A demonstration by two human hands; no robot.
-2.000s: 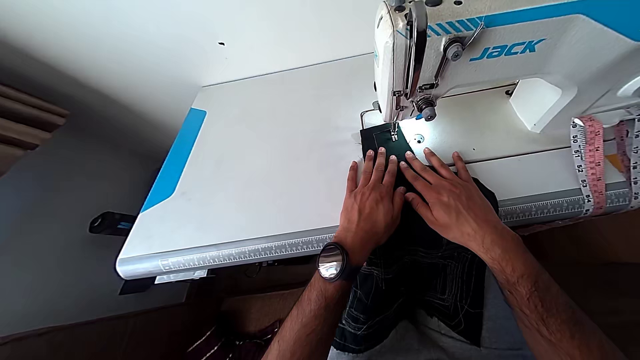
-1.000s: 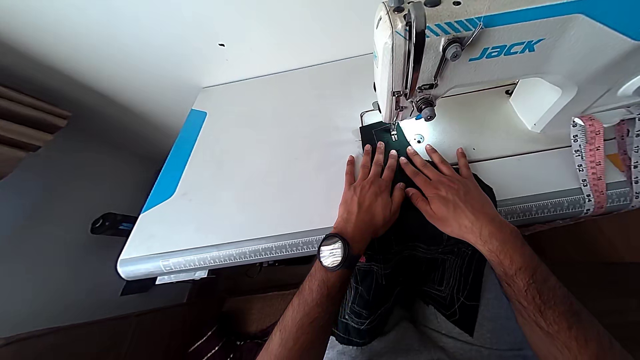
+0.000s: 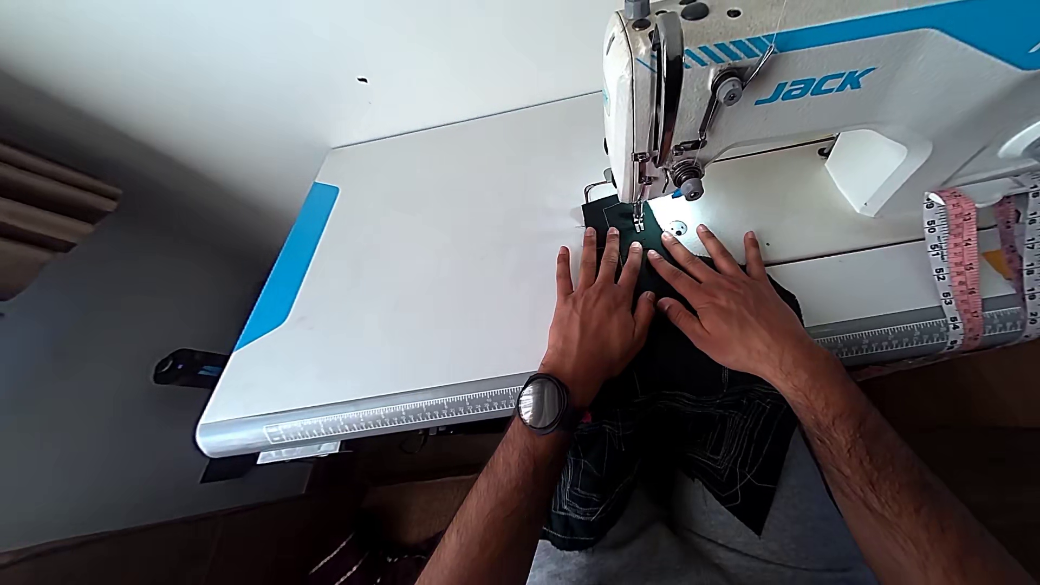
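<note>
A dark green-black fabric piece (image 3: 707,422) with light stitched lines lies under the presser foot (image 3: 639,219) of a white and blue Jack sewing machine (image 3: 780,89) and drapes over the table edge onto the lap. My left hand (image 3: 600,321), a round watch on its wrist, rests flat on the fabric just below the foot, fingers apart. Beside it on the right, my right hand (image 3: 727,313) presses flat on the fabric, its fingertips near the lit bed. The two thumbs are close together. The needle's tip is too small to make out.
The white table (image 3: 439,260) extends left, with a ruler strip (image 3: 398,413) along its front edge. A pink and white measuring tape (image 3: 959,268) hangs at the right. A dark object (image 3: 188,367) juts out beyond the table's left edge; brown stacked material (image 3: 49,203) is at far left.
My left hand has shifted slightly left and up relative to two seconds ago. Both hands stay flat on the fabric beneath the presser foot.
</note>
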